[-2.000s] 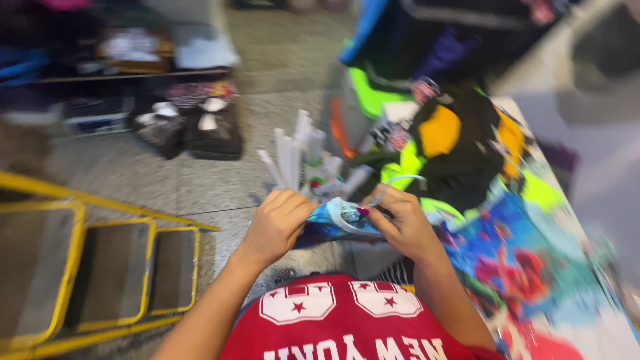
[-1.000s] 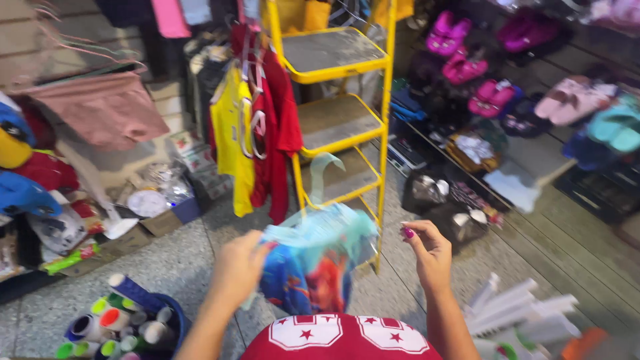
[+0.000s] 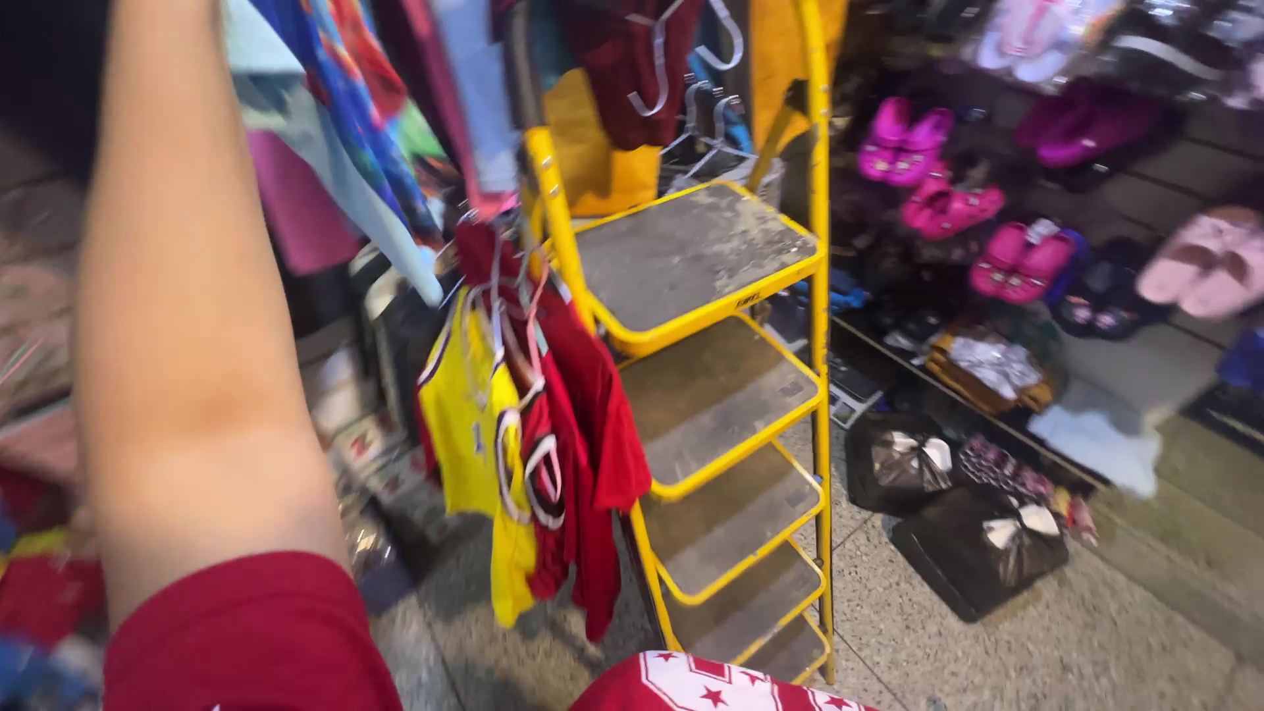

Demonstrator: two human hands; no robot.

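Note:
My left arm reaches up along the left side of the view, and its hand is cut off by the top edge. Beside the forearm hangs a multicoloured garment with light blue trim (image 3: pixel 341 148); whether my left hand holds it is hidden. My right hand is out of the picture. Right of the arm, a yellow sleeveless top (image 3: pixel 464 415) and red garments (image 3: pixel 592 434) hang on hangers at the side of a yellow stepladder (image 3: pixel 701 262).
Pink clogs (image 3: pixel 904 143) and other footwear hang on the right wall. Black bags tied with bows (image 3: pixel 983 553) lie on the speckled floor, right of the stepladder. White hangers (image 3: pixel 657 59) hang above its top step. Piled clothing (image 3: pixel 44 583) shows at lower left.
The left arm has risen from in front of the body to high at the left. The right hand has left the view. The blue multicoloured garment, earlier at chest level, now shows at upper left.

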